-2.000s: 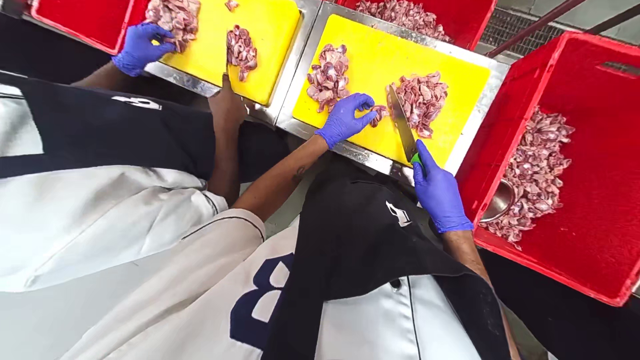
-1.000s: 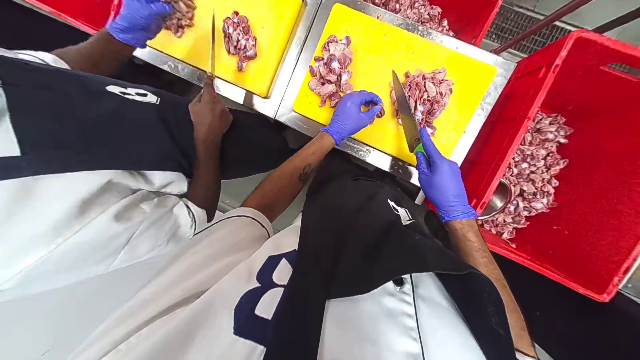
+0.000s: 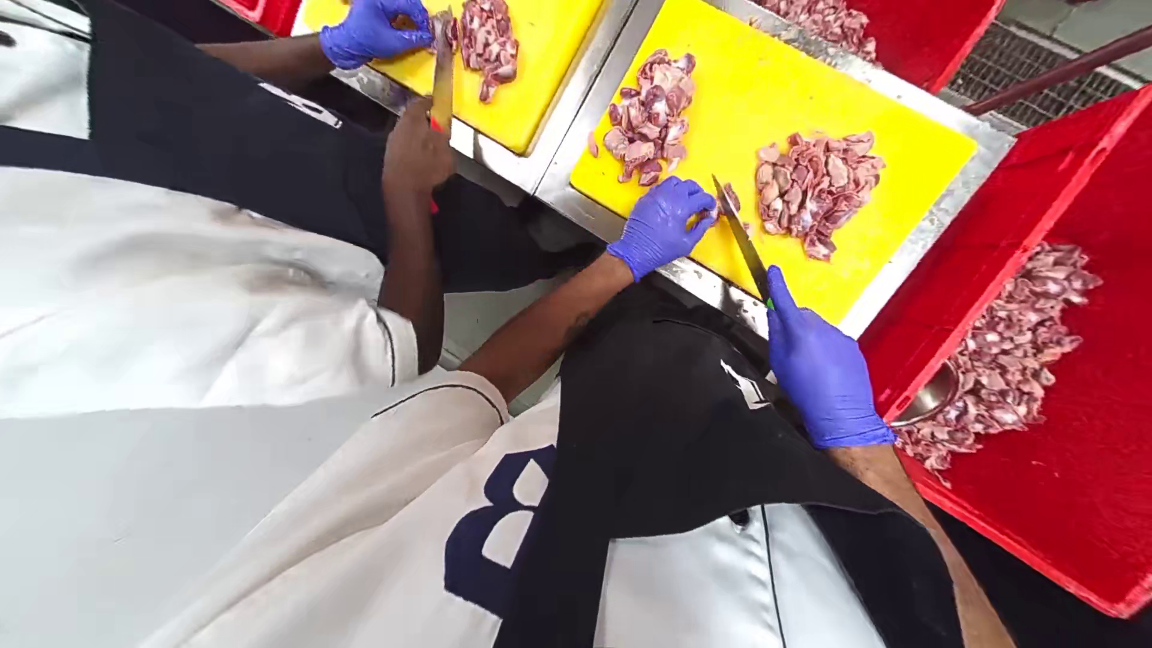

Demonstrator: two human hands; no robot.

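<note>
My left hand [image 3: 664, 225], in a blue glove, pinches a small piece of meat [image 3: 716, 212] near the front edge of a yellow cutting board [image 3: 733, 108]. A blue glove also covers my right hand [image 3: 821, 369], which grips a knife [image 3: 745, 241] with a green handle. The blade lies beside my left fingertips, touching or just over another small piece of meat [image 3: 732, 196]. One pile of meat pieces [image 3: 652, 117] is at the board's left. A second pile [image 3: 817, 189] is at its right, beyond the blade.
Right of the board, a red crate [image 3: 1089, 423] holds many meat pieces [image 3: 1017, 346] and a metal bowl [image 3: 931, 396]. Another red crate [image 3: 918, 36] with meat stands behind. At left, a co-worker's gloved hand [image 3: 378, 34] and bare hand [image 3: 417, 151] with a knife work at another yellow board [image 3: 540, 54].
My knife has moved from the right-hand pile to beside my left fingertips. The co-worker's gloved hand, raised off to the left a second ago, is back by that person's knife.
</note>
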